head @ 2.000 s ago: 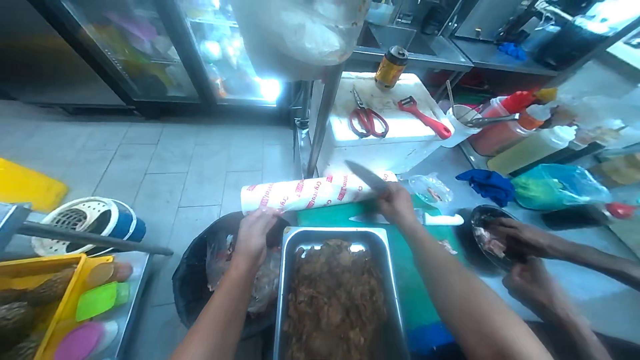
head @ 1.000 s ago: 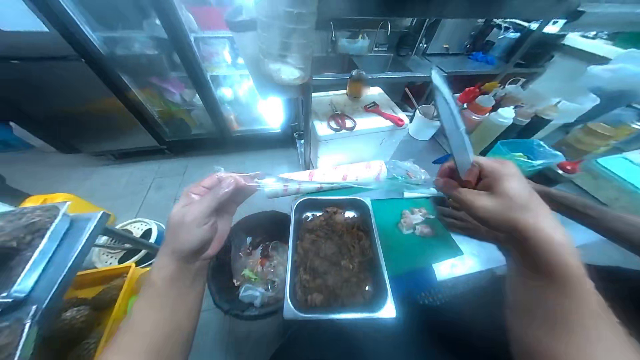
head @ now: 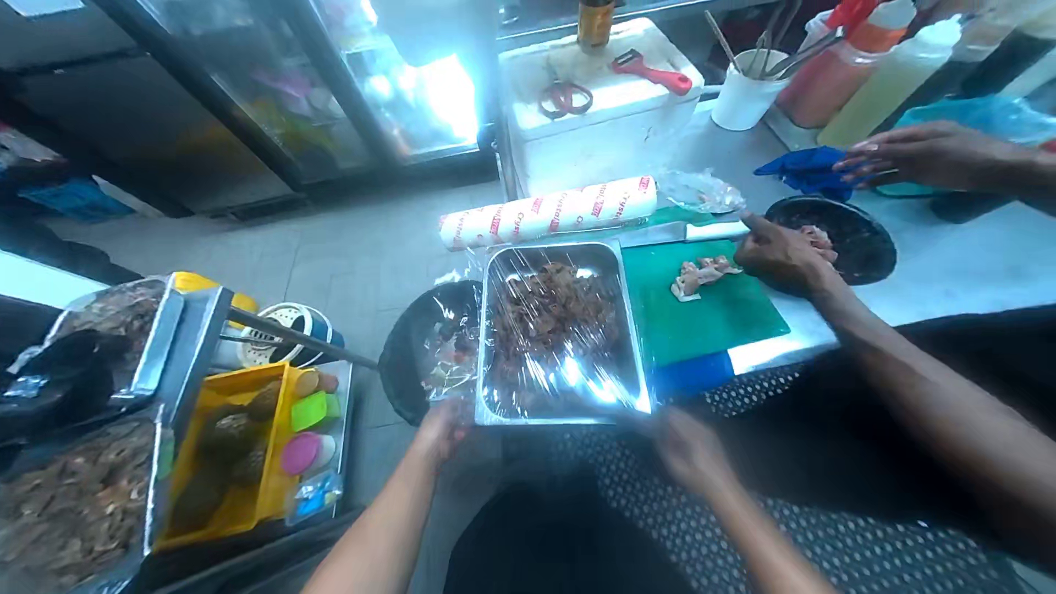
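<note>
A steel tray (head: 565,417) of brown sliced meat (head: 561,309) lies under clear plastic film (head: 577,375). My left hand (head: 445,429) is at its near left corner, fingers closed around the film's edge. Near the right corner is my right hand (head: 689,445), blurred; a dark streak runs from its fingers, and I cannot tell whether that is the knife. Beyond the tray lies the film roll (head: 549,213). To the right, a white-handled knife (head: 685,233) and pieces of raw meat (head: 701,274) rest on a green cutting board (head: 701,322).
A co-worker's hands are at the right, one (head: 784,252) by a black bowl (head: 883,247) of raw meat, one (head: 924,153) by a blue cloth (head: 804,169). A black bin (head: 404,355) stands left of the tray. Farther left are a yellow crate (head: 272,462) and more meat trays (head: 157,346).
The film now covers the tray. Both my hands have come down from above the counter to the tray's near corners. The knife raised in my right hand is no longer clearly seen.
</note>
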